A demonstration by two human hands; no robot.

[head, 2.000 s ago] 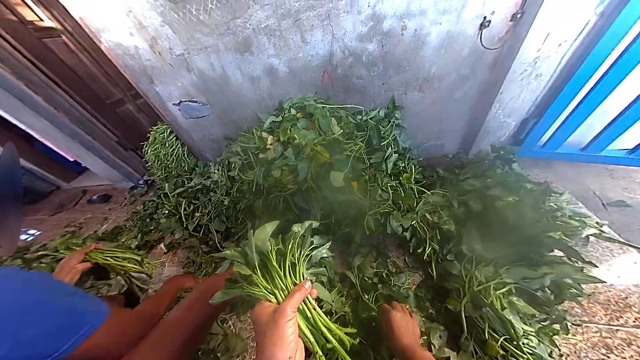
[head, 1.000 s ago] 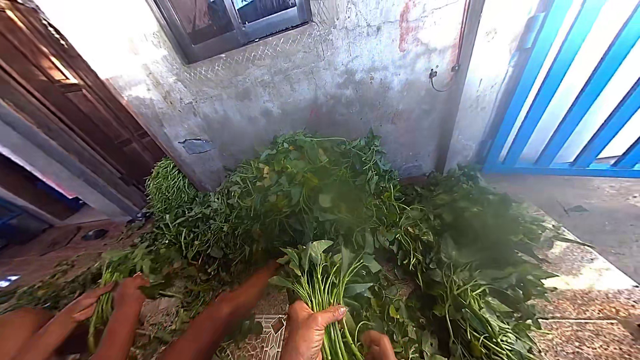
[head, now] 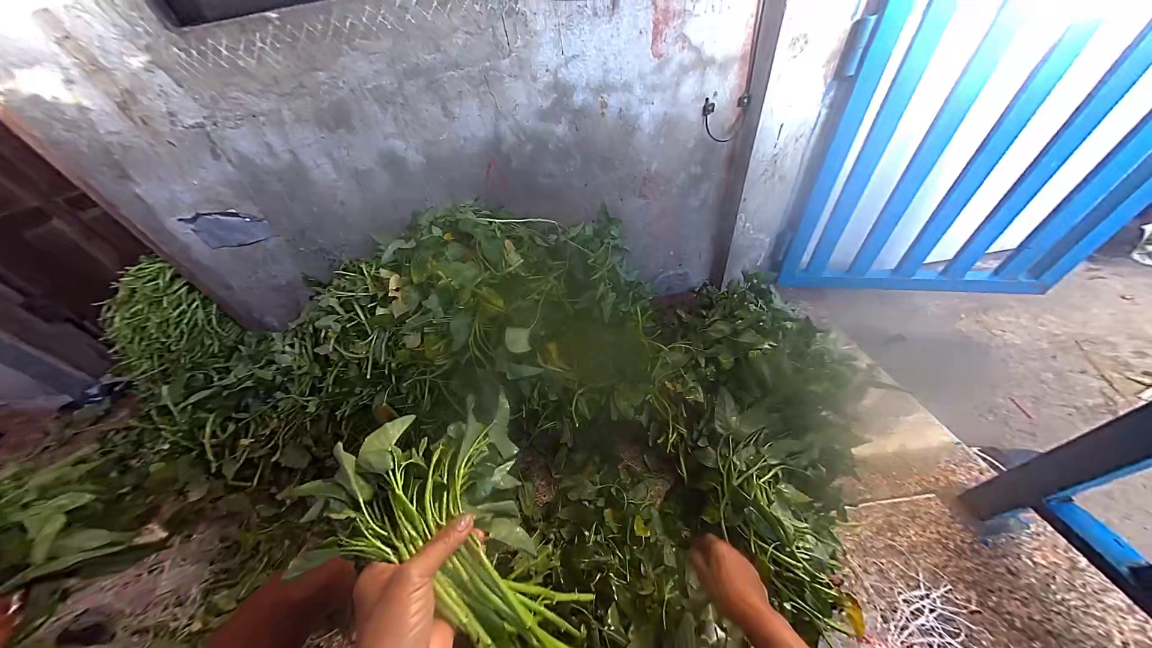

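Observation:
My left hand (head: 409, 585) is closed around a bunch of leafy green stems (head: 450, 531) at the bottom centre, with the leaves pointing up and the cut ends toward the lower right. To the right of the bunch, my right hand (head: 724, 576) reaches down into the greens on the floor; its fingertips are partly hidden among leaves, so whether it grips a stem cannot be told. A large heap of leafy greens (head: 504, 306) lies in front of both hands against the wall.
A stained concrete wall (head: 360, 153) stands behind the heap. Bundled stems (head: 166, 315) are piled at the left. A blue metal gate (head: 909, 279) is at the upper right, a dark and blue metal frame (head: 1071, 468) at the lower right. Another person's limb (head: 288, 607) shows beside my left hand.
The other person's hands, seen at the lower left a second ago, are mostly out of view. My right hand is farther from the held bunch than it was a second ago.

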